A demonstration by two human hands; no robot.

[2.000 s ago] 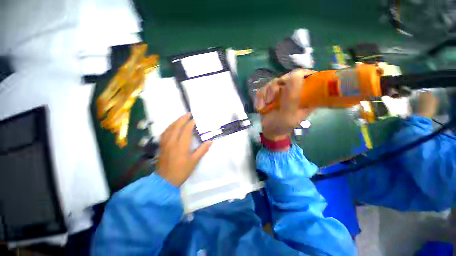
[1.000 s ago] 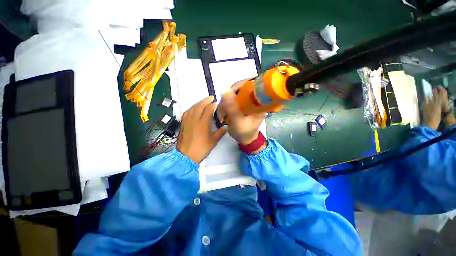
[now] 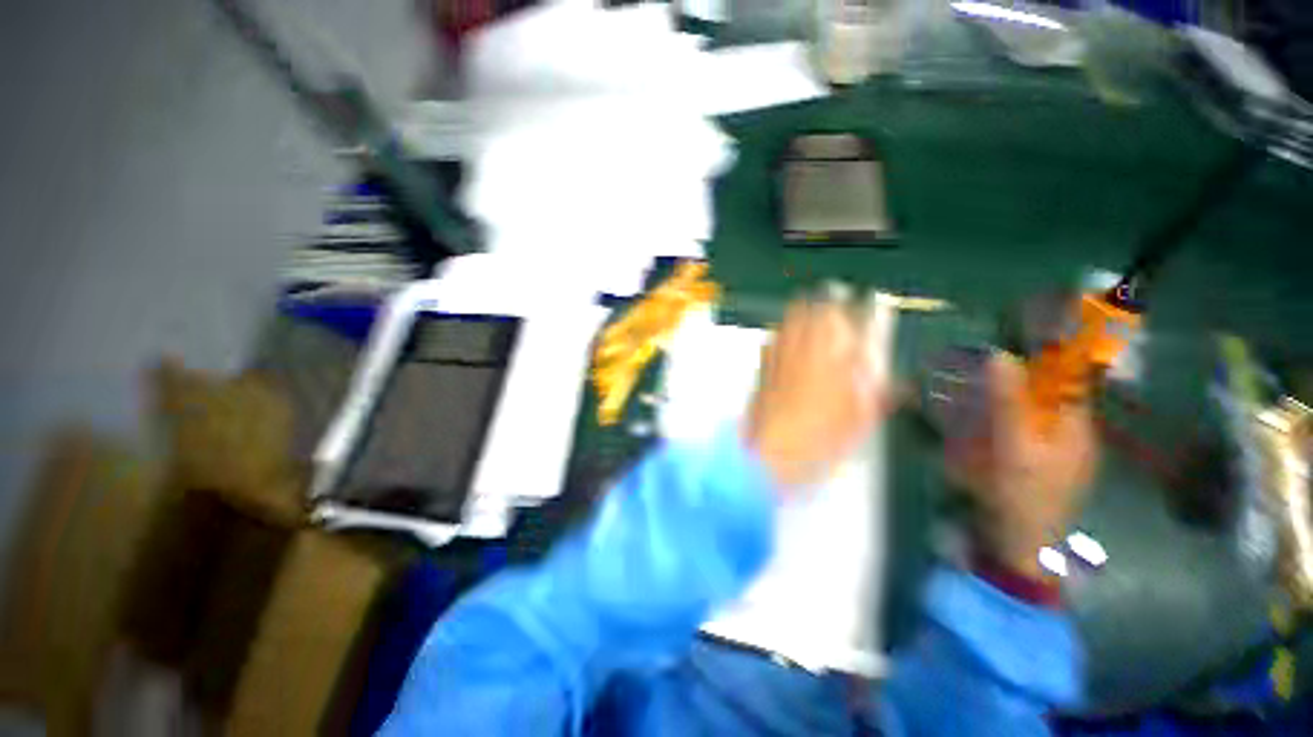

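The picture is blurred. My right hand (image 3: 1030, 461) is around the orange electric screwdriver (image 3: 1083, 350), right of the white work pad (image 3: 828, 554). My left hand (image 3: 821, 389) is over the upper part of the pad; blur hides whether it holds anything. A tablet unit (image 3: 835, 195) with a dark border and pale grey panel lies on the green bench beyond my left hand, apart from it. Another dark tablet unit (image 3: 432, 410) lies on white sheets at the left.
The orange-yellow flex cable bundle (image 3: 644, 346) lies left of the pad. White packaging (image 3: 590, 159) is stacked behind it. An open brown carton (image 3: 310, 619) is at lower left. Small pale modules (image 3: 1073, 553) lie near my right wrist. A bag of parts (image 3: 1282, 482) is at the right edge.
The view has swung left. My hands have separated, and the screwdriver has moved right, off the pad. A tablet unit now shows farther back on the bench, and none shows on the pad.
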